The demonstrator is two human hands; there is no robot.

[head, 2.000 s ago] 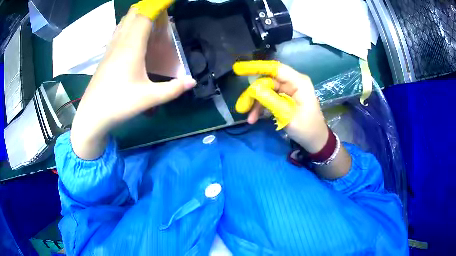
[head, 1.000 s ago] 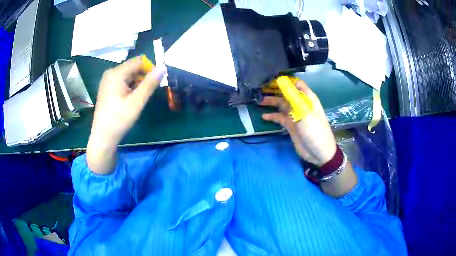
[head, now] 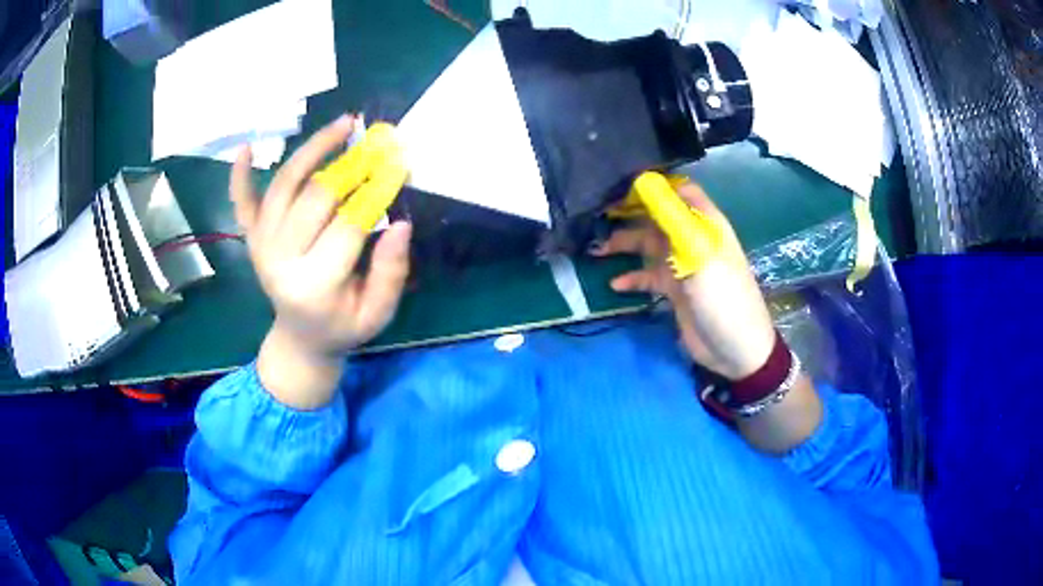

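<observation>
The black optical engine housing [head: 600, 120] lies on the green bench, its ribbed projection lens [head: 723, 94] pointing right. A white triangular face [head: 480, 132] shows at its left end. My left hand [head: 326, 246], with yellow finger cots [head: 372, 172], is at the left end of the housing. A narrow white edge shows behind its fingers; whether they grip it is unclear. My right hand [head: 715, 286] is at the housing's near side below the lens, its fingertips partly under the edge and its thumb and cots against the side, steadying it.
A mirror stack [head: 86, 280] leans at the left, with a long pale stack [head: 44, 149] behind. White sheets [head: 246, 74] lie at back left and more [head: 818, 103] at right. A grey-silver wedge piece [head: 143, 29] stands at back left. Clear plastic [head: 812, 258] lies at the right bench edge.
The housing has moved right and turned, showing its white triangular face. My left hand has moved off its top to its left end. My right hand has come against its near side.
</observation>
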